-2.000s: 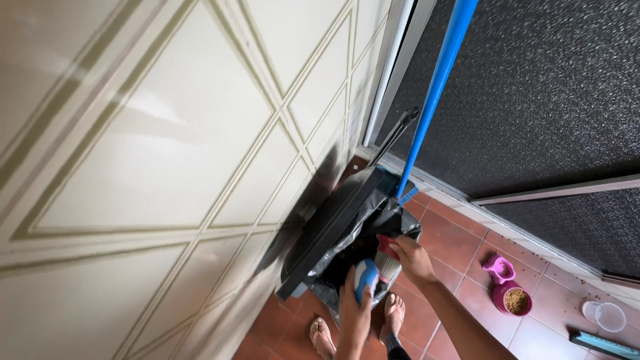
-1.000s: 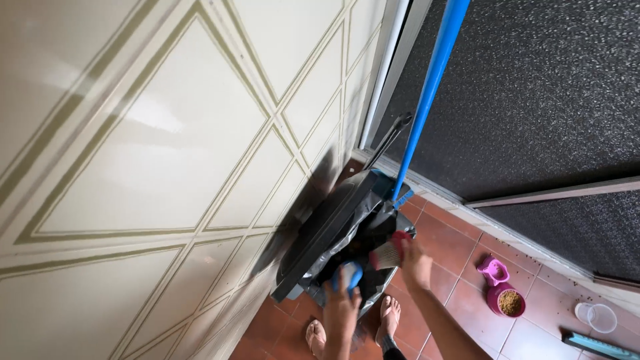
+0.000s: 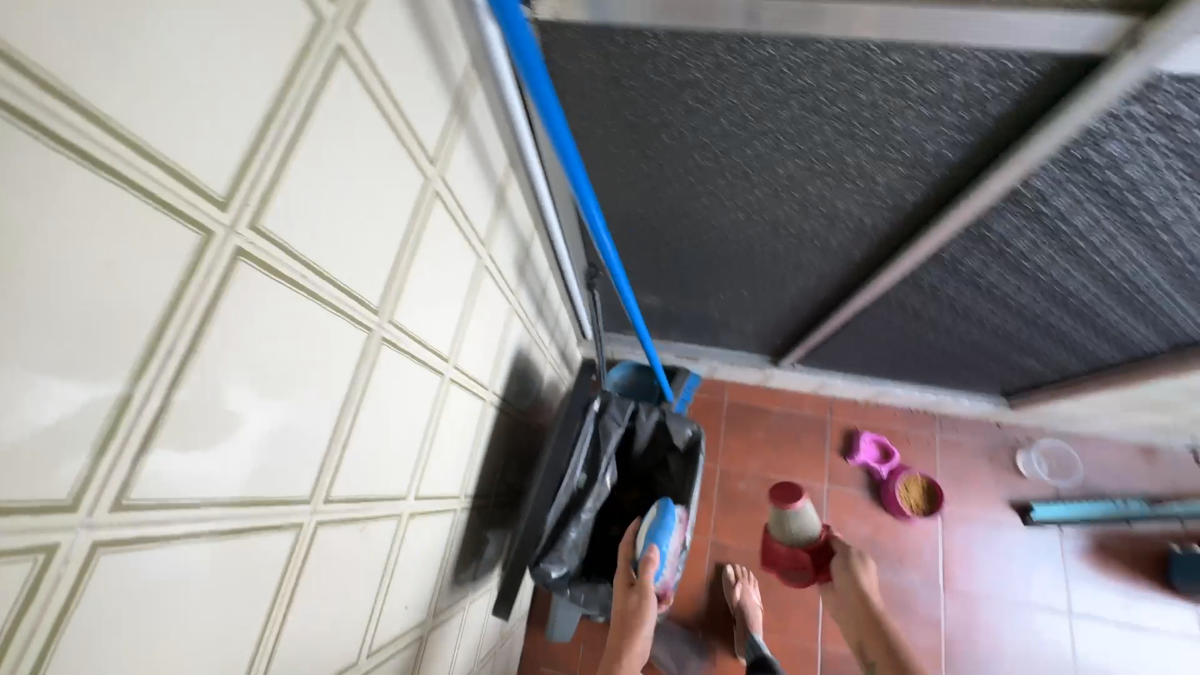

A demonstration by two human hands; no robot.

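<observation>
My left hand (image 3: pixel 637 581) grips a blue and white object (image 3: pixel 661 539), perhaps a brush, over the near right part of an uncovered bin (image 3: pixel 698 469) lined with a black bag (image 3: pixel 572 525). Something pinkish shows at that object's right side; its exact kind cannot be told. To the right of the bin, my right hand (image 3: pixel 851 567) holds a red plastic holder (image 3: pixel 795 562) by its side, above the tiled floor. A pale, tapered part with a red end (image 3: pixel 792 511) stands out from this holder. The inside of the bin is dark.
A blue pole (image 3: pixel 591 206) leans behind the bin, by the tiled wall (image 3: pixel 281 375) and dark door panel (image 3: pixel 750 187). On the floor are a pink bowl (image 3: pixel 874 453), a bowl of kibble (image 3: pixel 917 494), a clear container (image 3: pixel 1050 462) and a teal bar (image 3: pixel 1106 511). A bare foot (image 3: pixel 742 600) is near.
My right hand has moved away from over the bin to its right, carrying the red object. My left hand remains by the bin with the blue and white object. The view has shifted.
</observation>
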